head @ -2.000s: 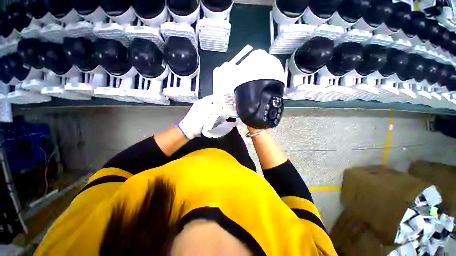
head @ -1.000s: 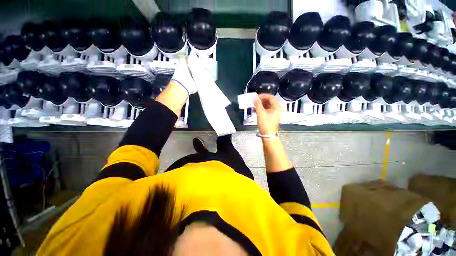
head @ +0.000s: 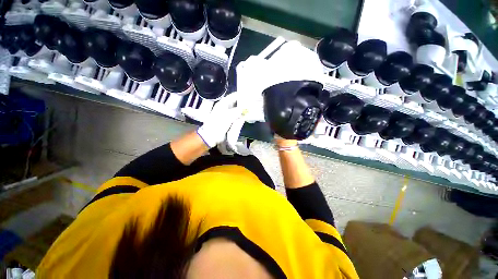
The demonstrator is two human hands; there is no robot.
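A security camera (head: 295, 103) is held up in front of me over the bench edge, tilted, with its white body to the upper left and its black ball turned so the lens face shows. My right hand (head: 286, 143), bare with a bracelet, grips it from behind and below; most of its fingers are hidden by the ball. My left hand (head: 218, 122), in a white glove, is closed at the camera's white bracket side. A white label strip (head: 236, 133) hangs curled from the glove. White on white hides the exact finger contact.
Rows of security cameras (head: 210, 79) stand on the dark-green bench (head: 262, 41) on both sides of the held one. A white board (head: 377, 24) with loose camera parts (head: 428, 35) is at the upper right. Brown cartons (head: 377, 250) are on the floor at lower right.
A second ago my left hand held the strip out over the bench and my right hand held a small white label. Now both hands are at a lifted camera. The view has tilted.
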